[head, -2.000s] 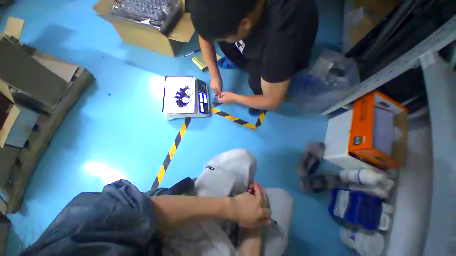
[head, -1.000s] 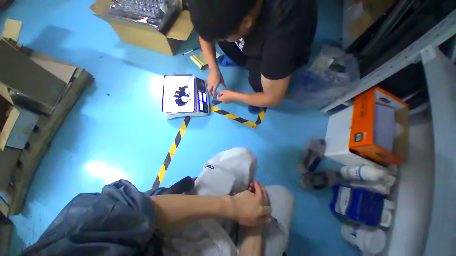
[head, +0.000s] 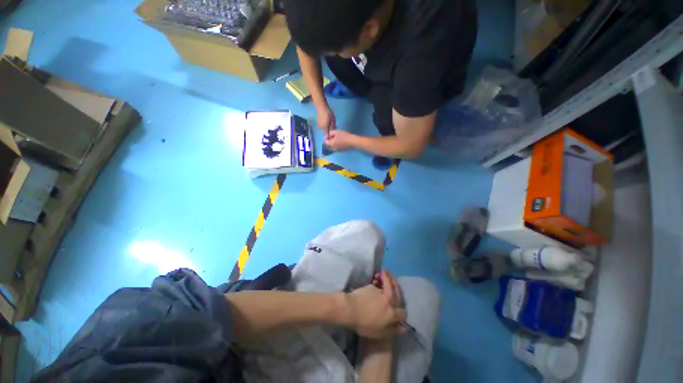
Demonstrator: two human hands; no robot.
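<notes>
My left hand (head: 372, 310) lies across my right wrist over my knees. My right hand (head: 386, 284) is mostly hidden under it; only some fingers show above. A thin, dark pen-like stick (head: 407, 327) pokes out beside the hands; which hand holds it is unclear. Ahead on the floor is a silver-white scale (head: 256, 170) with lit displays on its right side. Small black parts (head: 272, 141) lie in an irregular cluster on its plate.
A crouching person in black (head: 423, 67) has both hands together right of the scale. An open carton (head: 217, 54) and yellow pad (head: 299, 90) lie beyond. A pallet (head: 75, 213) is left; an orange-and-white box (head: 549, 179), shoes (head: 469, 239) and blue container (head: 533, 307) are right.
The other person's hands moved apart slightly, then came together again beside the scale. My hands and the parts on the plate have not visibly moved.
</notes>
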